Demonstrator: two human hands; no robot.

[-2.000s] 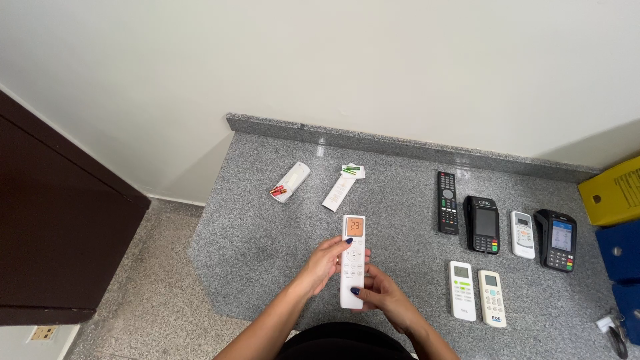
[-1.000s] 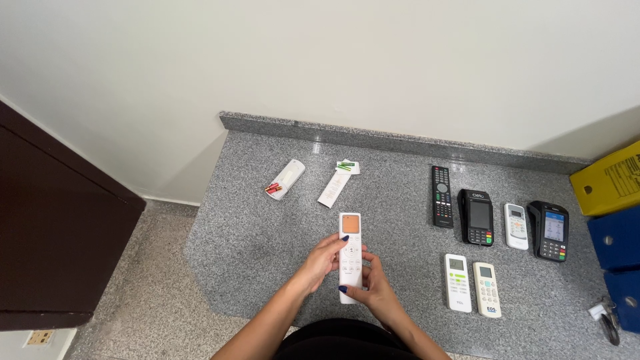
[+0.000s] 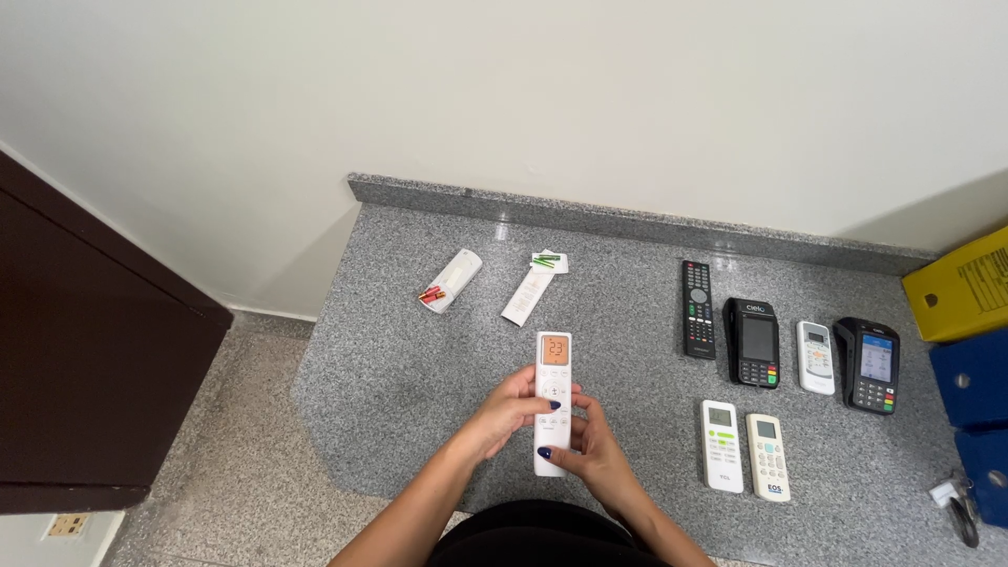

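Note:
Both hands hold a white air-conditioner remote control (image 3: 554, 433) upright over the near part of the granite counter (image 3: 394, 378), its orange screen lit. My left hand (image 3: 508, 409) grips its left side, thumb on the buttons. My right hand (image 3: 594, 453) holds the lower right side, thumb near the bottom; some fingers are hidden behind the remote. Beyond them lies a white remote (image 3: 461, 272) with red batteries (image 3: 432, 295) on its lower end. Beside it are a white remote-like piece (image 3: 526, 299) and a small white piece (image 3: 561, 265) with green batteries (image 3: 545, 259) on it.
On the right lie a black remote (image 3: 698, 311), two card terminals (image 3: 754, 342) (image 3: 869, 366) and white remotes (image 3: 815, 358) (image 3: 721, 449) (image 3: 768, 457). Yellow (image 3: 961, 287) and blue (image 3: 976, 378) file boxes and keys (image 3: 957, 496) are at the right edge. A raised granite ledge (image 3: 614, 220) runs along the wall.
Both hands keep hold of the white remote. My left thumb has moved down from just below the screen to lower buttons.

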